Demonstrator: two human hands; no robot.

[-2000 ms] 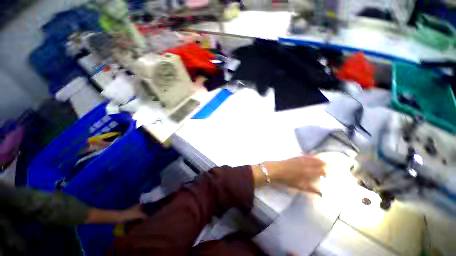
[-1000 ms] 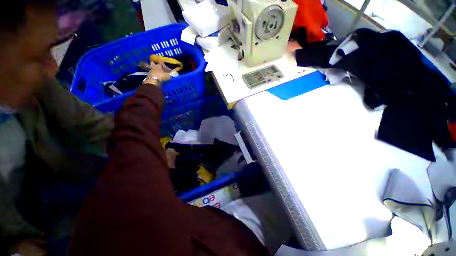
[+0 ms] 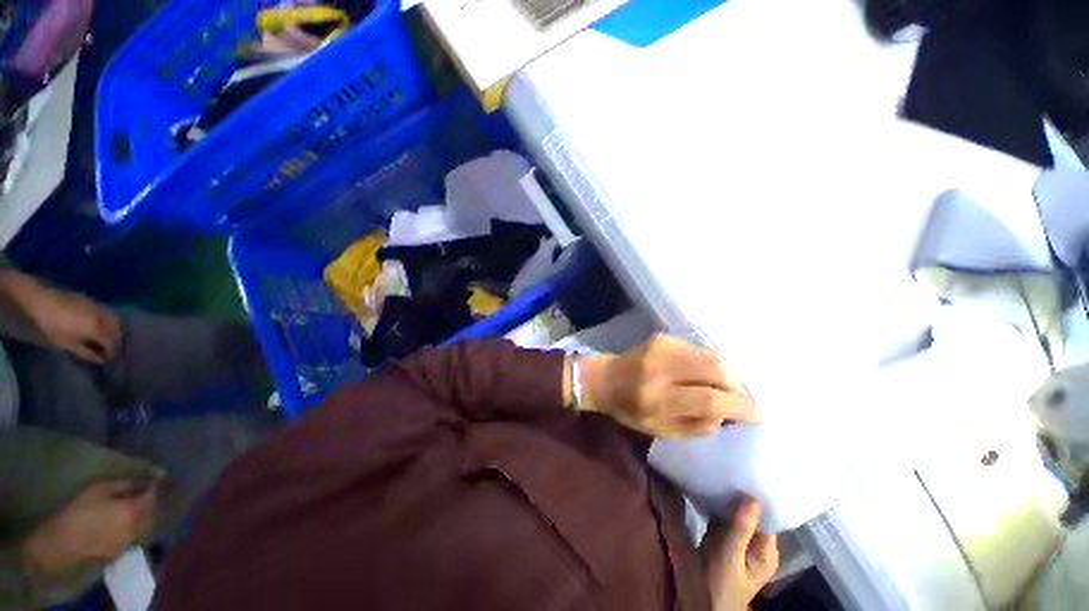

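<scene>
A pale grey-white cut panel (image 3: 764,471) lies over the front edge of the white sewing table (image 3: 717,215). My left hand (image 3: 675,388), with a bracelet at the wrist, grips the panel's upper edge with fingers bent. My right hand (image 3: 743,561) is at the panel's lower edge, thumb on top; its fingers are partly hidden and the wrist is cut off by the bottom of the picture. Part of the sewing machine (image 3: 1069,412) shows at the right rim.
Blue crates (image 3: 287,143) with black, white and yellow pieces stand left of the table. Another person's hands (image 3: 74,322) show at the left. Black fabric (image 3: 985,84) lies at the table's far right, with grey panels (image 3: 973,239) nearer the machine.
My left hand has come back from the upper blue crate to the table edge and now holds the pale panel. My right hand has come into view. The view has shifted down.
</scene>
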